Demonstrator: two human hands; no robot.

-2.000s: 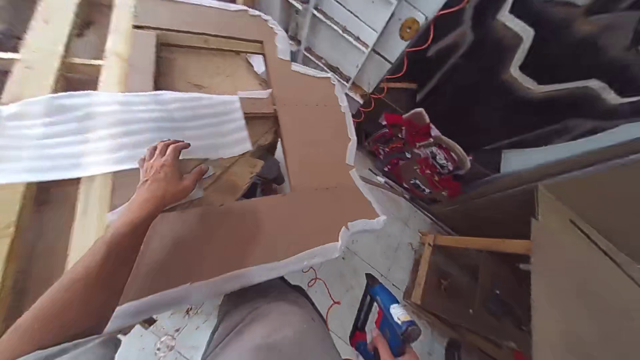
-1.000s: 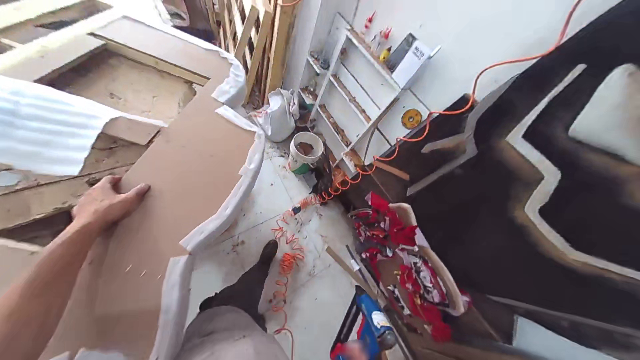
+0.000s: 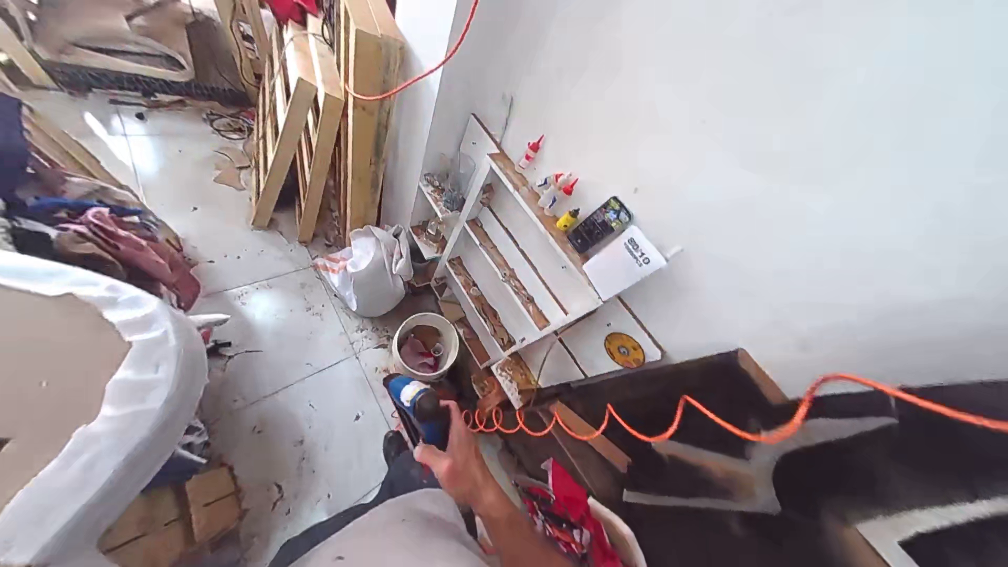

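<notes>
My right hand point(image 3: 454, 457) grips a blue pneumatic staple gun point(image 3: 421, 408), held near my legs at the lower centre. An orange coiled air hose point(image 3: 583, 429) runs to the right from beside the tool. My left hand is out of view. The rounded end of a brown panel point(image 3: 59, 354), edged with white padding point(image 3: 161, 370), fills the lower left, apart from my right hand. Beyond the staple gun stands a white bucket point(image 3: 425, 316) with scraps inside.
A white shelf unit point(image 3: 543, 319) against the wall bears small bottles and a white box point(image 3: 624, 264). Wooden frames point(image 3: 366, 118) lean upright near the wall corner. A white sack point(image 3: 370, 272) sits on the tiled floor. Red fabric point(image 3: 571, 504) fills a container at the lower right.
The view has swung toward the shelf and wall. My left hand, earlier on the brown panel, has left the view. The staple gun has stayed in my right hand.
</notes>
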